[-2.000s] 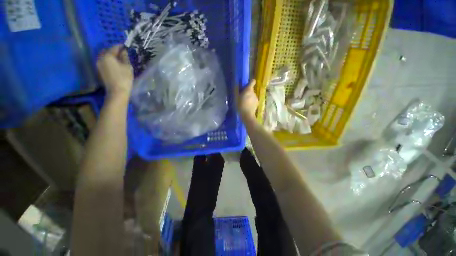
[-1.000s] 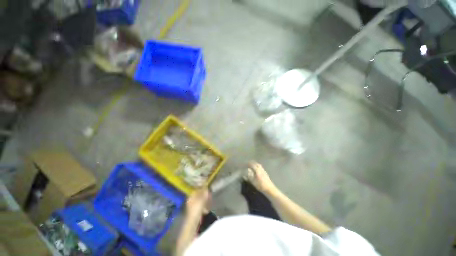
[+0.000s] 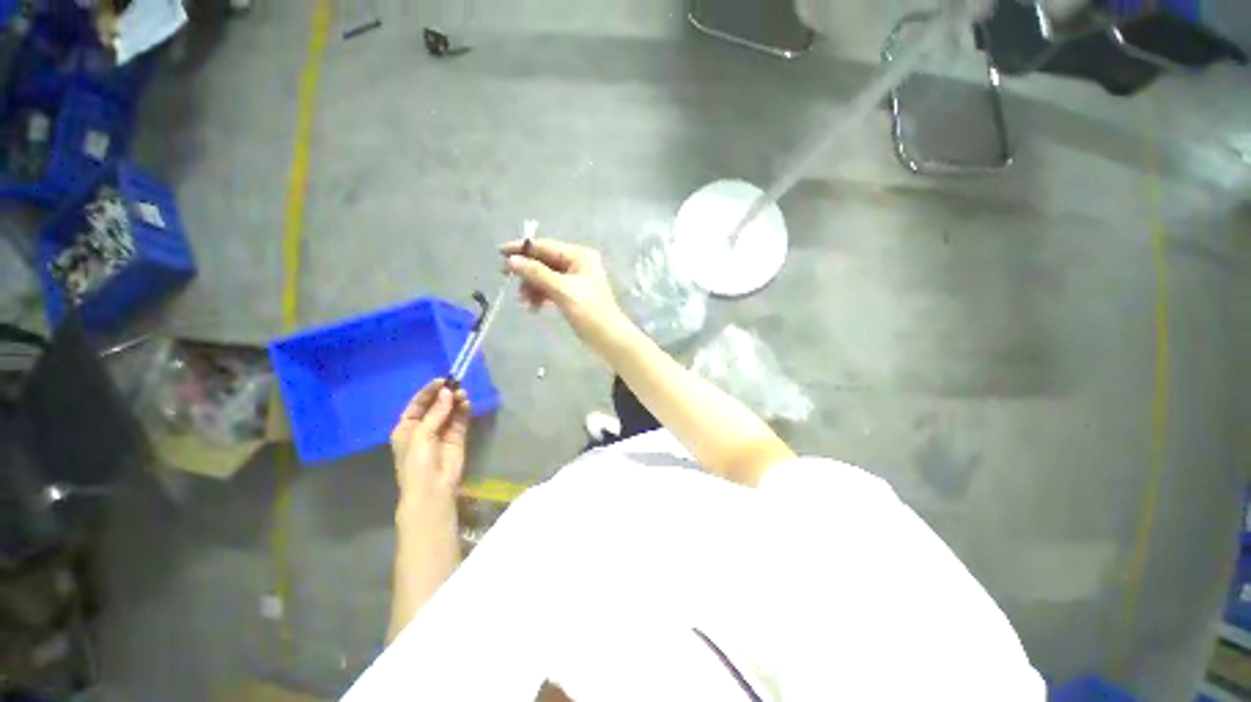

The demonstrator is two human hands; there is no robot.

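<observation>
My left hand (image 3: 431,436) holds the lower end of a thin cable assembly (image 3: 473,343), white or silvery with dark parts. My right hand (image 3: 560,281) is raised farther forward and pinches the cable's upper end, where a small white tip shows above the fingers. The cable slants between both hands, above the right side of an empty solid-walled blue bin (image 3: 360,377) on the floor. A short dark piece shows beside the cable; I cannot tell if it belongs to it.
Clear plastic bags (image 3: 748,370) lie by the round white stand base (image 3: 731,239). A blue bin of cables (image 3: 168,233) and a cardboard box (image 3: 206,446) stand left, near the yellow line (image 3: 298,178). A tape measure (image 3: 438,43) and marker pen (image 3: 362,28) lie ahead. Metal-framed chairs stand farther off.
The view has turned from the large blue and yellow crates to the floor with the small blue bin. My hands have left the crates and now hold a cable between them.
</observation>
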